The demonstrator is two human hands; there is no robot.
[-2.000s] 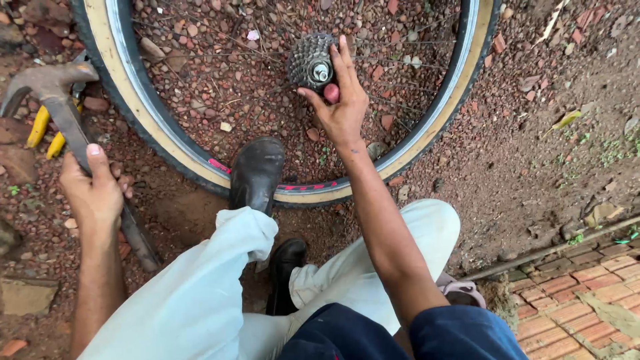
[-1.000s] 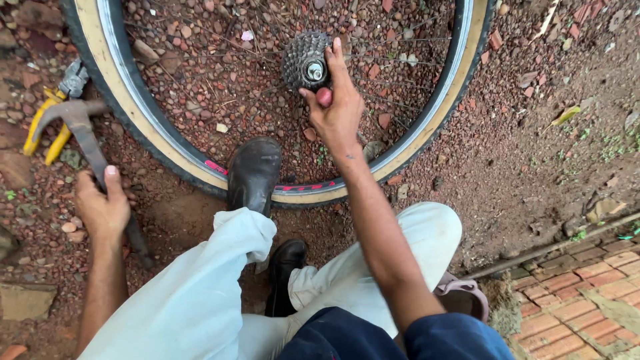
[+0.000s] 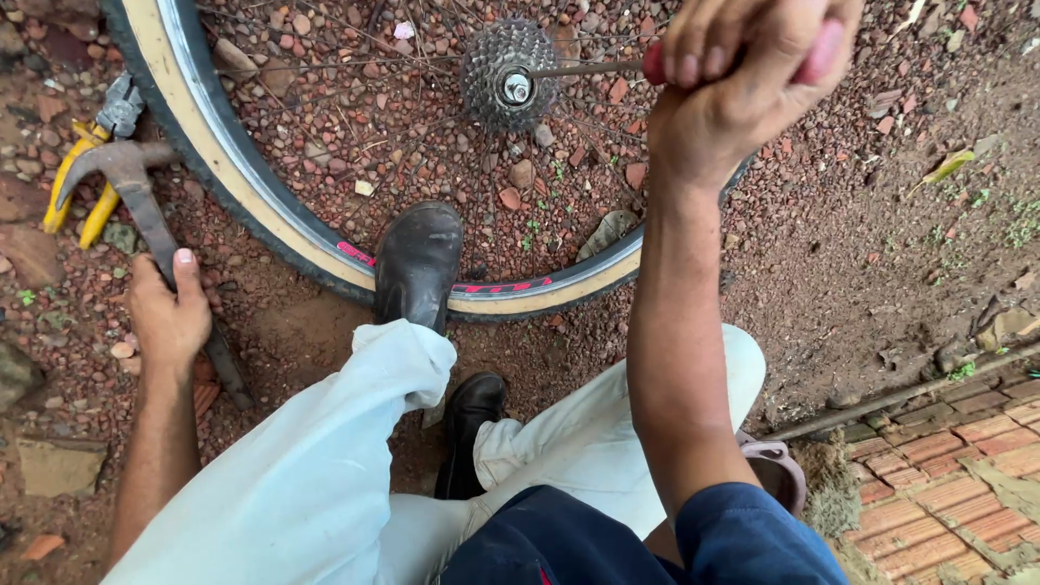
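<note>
A bicycle wheel [image 3: 520, 305] lies on gravel, with a rear sprocket cassette [image 3: 509, 77] at its hub. My right hand [image 3: 747, 73], upper right, is closed around the red handle of a tool with a thin metal shaft [image 3: 593, 70]; the shaft's tip reaches the centre of the cassette beside the axle nut. At the left, my left hand [image 3: 172, 313] grips the handle of a claw hammer [image 3: 142, 191], head up and near the tyre. Pliers with yellow handles [image 3: 99, 166] lie partly beneath the hammer head.
My dark boot [image 3: 418, 260] rests on the wheel's rim; the other boot [image 3: 475, 426] stands behind it. Stones [image 3: 61, 465] lie at the left. A brick wall [image 3: 951, 496] is at the lower right, with a pinkish clog-like shoe [image 3: 780, 475] beside it.
My right hand has moved right, away from the cassette, onto the tool's red handle, and the shaft now shows. My left hand stays on the hammer.
</note>
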